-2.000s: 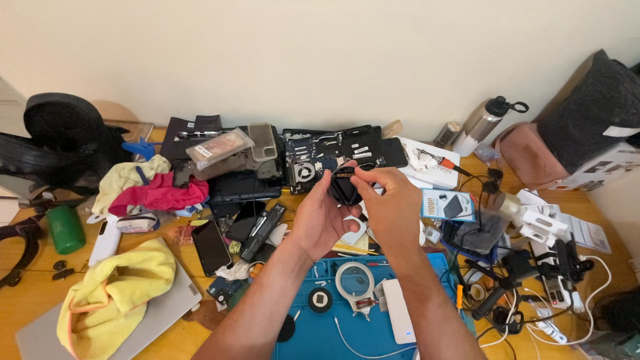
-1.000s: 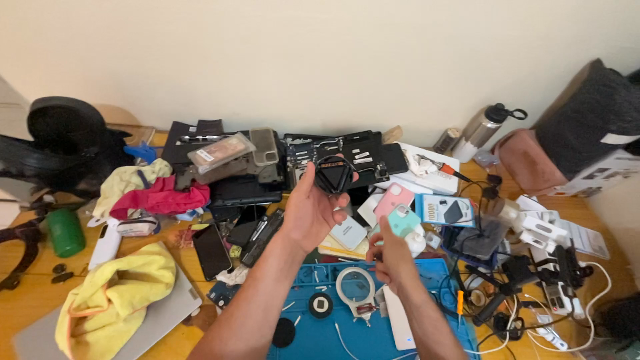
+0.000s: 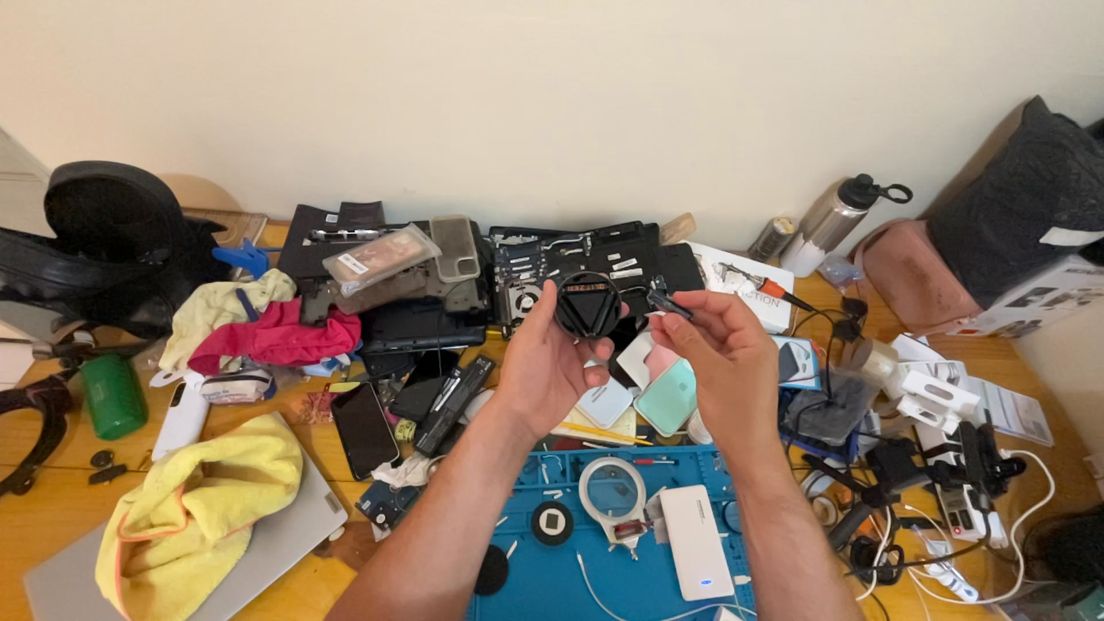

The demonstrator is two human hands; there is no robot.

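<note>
My left hand (image 3: 556,366) is raised over the table's middle and holds a round black case (image 3: 588,305) with a triangular recess and lettering inside. Just right of it, my right hand (image 3: 716,341) pinches a small dark part (image 3: 668,304) between thumb and fingers; what the part is I cannot tell. Below both hands lies a blue work mat (image 3: 552,595). On the mat are a magnifying glass (image 3: 612,488), a round black piece with a pale square centre (image 3: 552,523) and a white power bank (image 3: 694,542). A mint-green phone case (image 3: 668,397) lies beneath the right hand.
An opened laptop chassis (image 3: 595,259) lies behind the hands. Left are a black phone (image 3: 366,429), a yellow cloth (image 3: 198,509) on a grey laptop (image 3: 285,552) and a pink cloth (image 3: 276,336). Tangled cables and a black tripod (image 3: 893,470) crowd the right, with a steel bottle (image 3: 832,224) behind.
My right hand, lower and over the phone cases one second ago, is now up beside the left and holds a small dark part. The round case remains in my left hand.
</note>
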